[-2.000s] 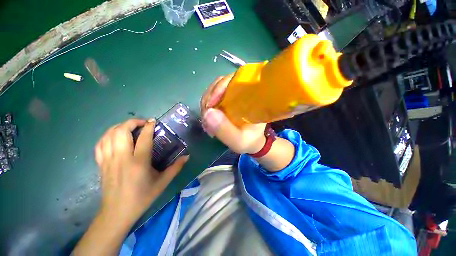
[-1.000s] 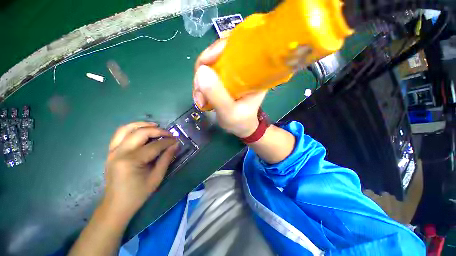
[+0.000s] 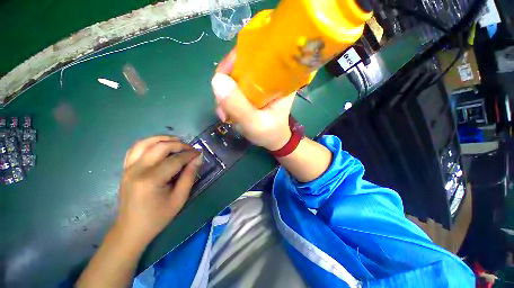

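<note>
A black open phone unit (image 3: 216,163) lies on the green bench, with small metal parts showing near its upper end. My left hand (image 3: 160,180) rests over its left part, thumb and fingertips close together on the phone; whether they pinch a small part is hidden. My right hand (image 3: 248,107) is wrapped around the yellow electric screwdriver (image 3: 282,53) above the phone's upper end. The screwdriver's tip is hidden behind the hand.
Small dark modules (image 3: 17,149) stand in rows at the far left. A clear plastic cup (image 3: 230,19), white thread (image 3: 135,48) and small white piece (image 3: 109,83) lie toward the far edge. Black trays (image 3: 394,152) stand beside the bench at right.
The phone now lies with its open inner side up, and my left hand has moved onto it from its edge. My right hand has brought the screwdriver over the phone's upper end.
</note>
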